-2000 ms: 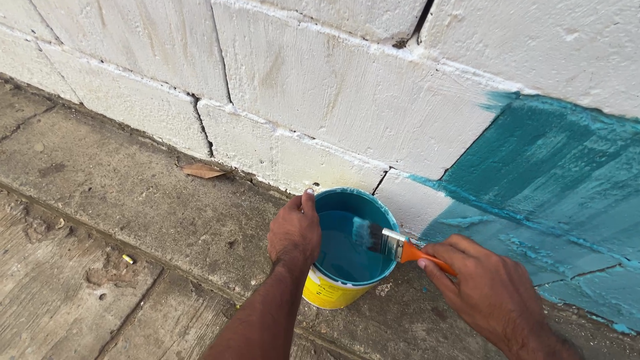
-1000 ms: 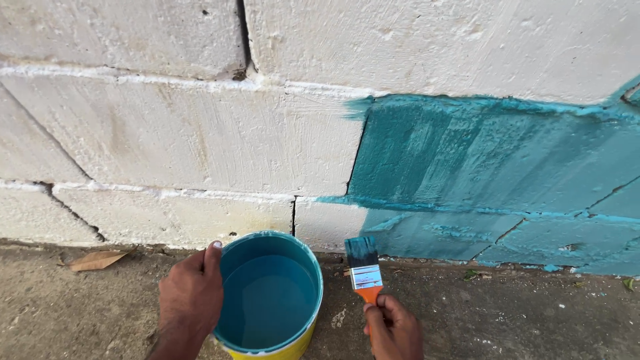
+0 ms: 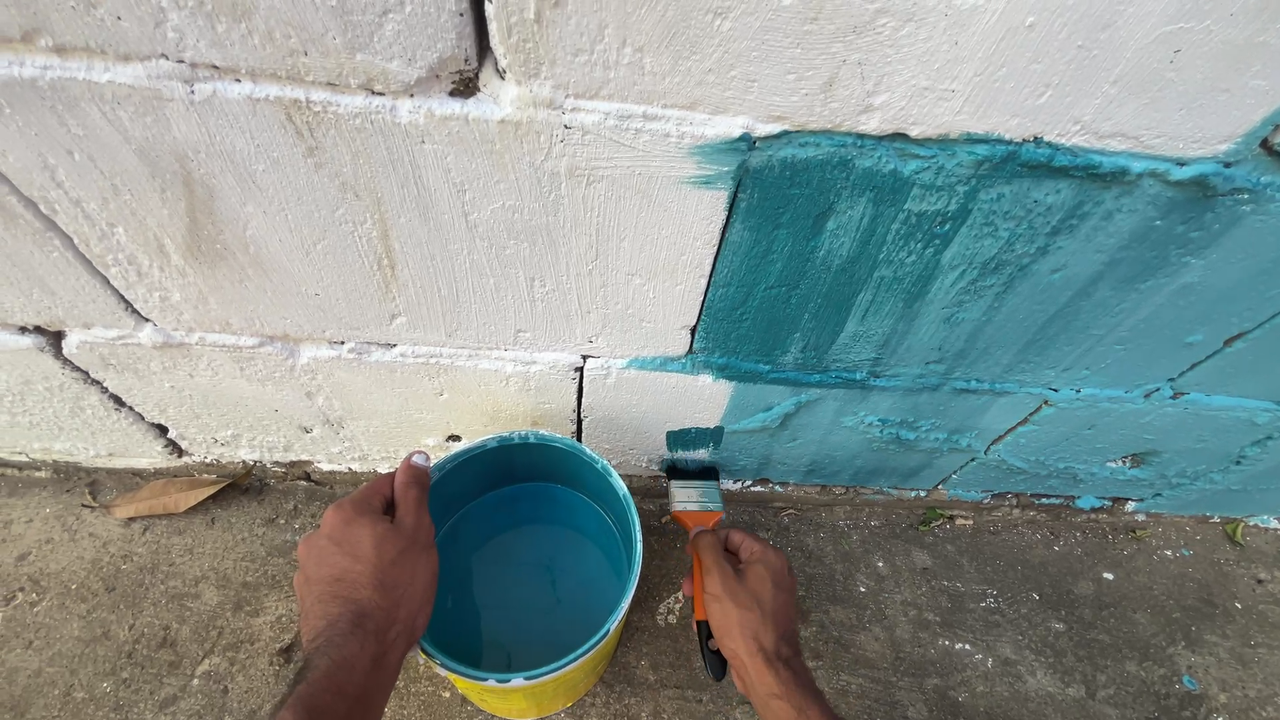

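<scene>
My left hand (image 3: 370, 560) grips the left rim of a yellow paint bucket (image 3: 545, 690), its thumb up along the edge. Teal paint (image 3: 525, 580) lies inside, and the inner walls are coated with it. In my right hand (image 3: 745, 590) is a paintbrush (image 3: 697, 510) with an orange handle, a black handle end and a metal ferrule. Its bristles touch the lowest course of the block wall (image 3: 450, 230), just under a small fresh teal stroke (image 3: 694, 438). Right of the brush, the blocks are covered in teal paint (image 3: 880, 270); to the left they are white.
The concrete ground (image 3: 950, 610) runs along the foot of the wall, with small paint specks on it. A dry brown leaf (image 3: 168, 496) lies by the wall at left. Small green leaf bits (image 3: 932, 518) lie at right. Dark cracks run between several blocks.
The brush was over the paint inside the bucket, then came out to the right of it. Its bristles now touch the wall, where a small teal patch has appeared. My left hand has stayed on the rim.
</scene>
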